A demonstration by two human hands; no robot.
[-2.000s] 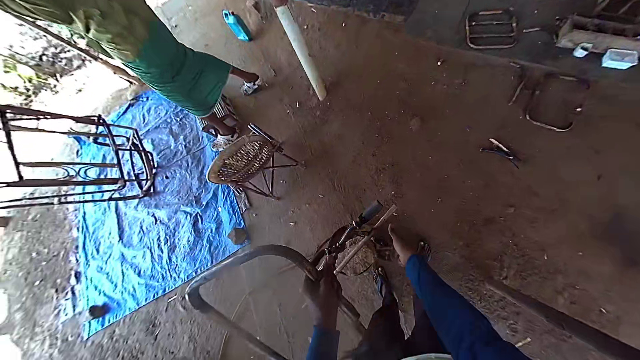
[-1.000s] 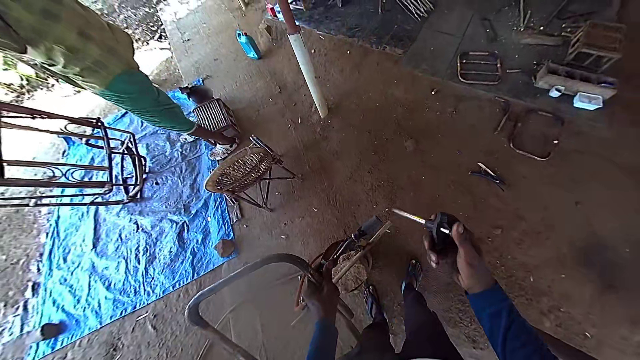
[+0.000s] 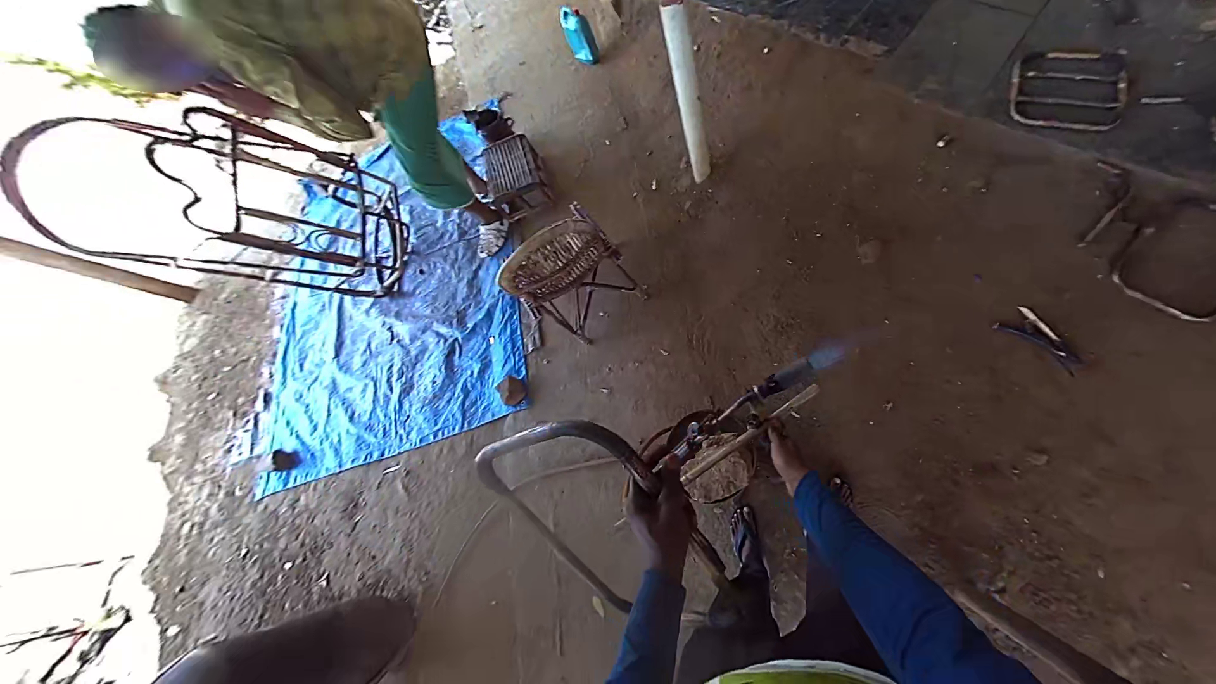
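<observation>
My left hand (image 3: 663,521) is closed around a thick bent cane pole (image 3: 570,432), which loops out to the left. Just beyond it lies a gas torch (image 3: 784,378), its nozzle pointing to the upper right with a bluish flame (image 3: 828,355) at the tip. My right hand (image 3: 787,458) is at the torch's rear part and a flat wooden stick (image 3: 746,445); its fingers are partly hidden, so a grip cannot be told. Below the stick stands a round container of pale, crumbly material (image 3: 720,475).
Another person (image 3: 304,57) bends at the upper left, beside a cane frame (image 3: 304,237) over a blue tarp (image 3: 389,332). A woven stool (image 3: 560,261), a slatted stool (image 3: 513,171), a white post (image 3: 686,95) and a teal bottle (image 3: 578,36) stand ahead. Sticks (image 3: 1040,334) lie right.
My right hand has moved left to the torch; the dark object with a pale rod, held one second ago, no longer shows. A flame now shows at the nozzle. The other person has straightened somewhat.
</observation>
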